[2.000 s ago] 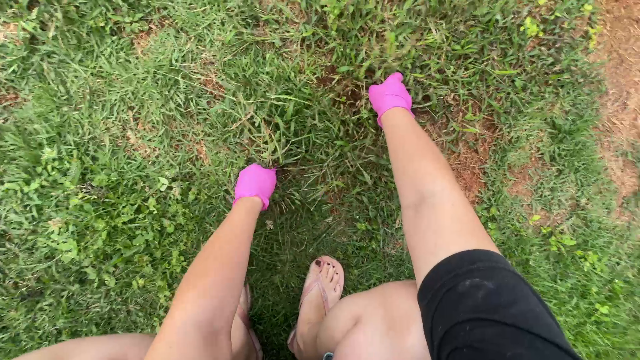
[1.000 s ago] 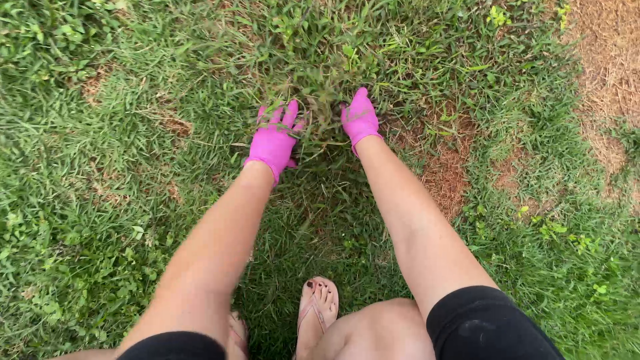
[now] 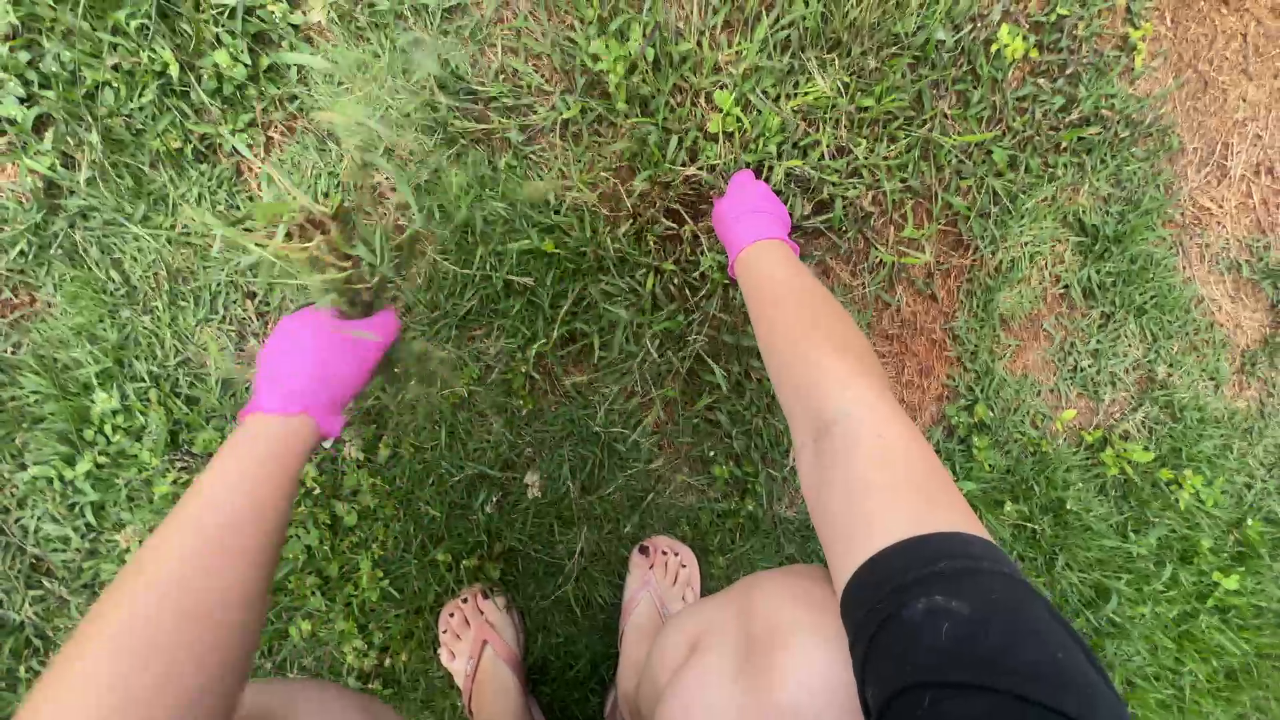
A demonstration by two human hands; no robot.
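My left hand (image 3: 322, 365), in a pink glove, is closed around a clump of pulled grass (image 3: 345, 235) at the left. The clump has roots or stems showing and is partly blurred; it sticks up past the fingers. My right hand (image 3: 755, 220), also in a pink glove, is down at the grass right of the middle, beside a patch of dark bare soil (image 3: 670, 195). Its fingers are curled and face away from the camera, so whether they hold grass is hidden.
My feet in pink flip-flops (image 3: 490, 640) stand on the lawn (image 3: 570, 440) at the bottom. Reddish bare ground (image 3: 915, 340) lies right of my right hand, and a strip of dry straw-like cover (image 3: 1230, 150) runs along the right edge.
My left hand, open near my right hand a second ago, has moved left and closed on the grass clump. My right hand remains near the same patch of ground.
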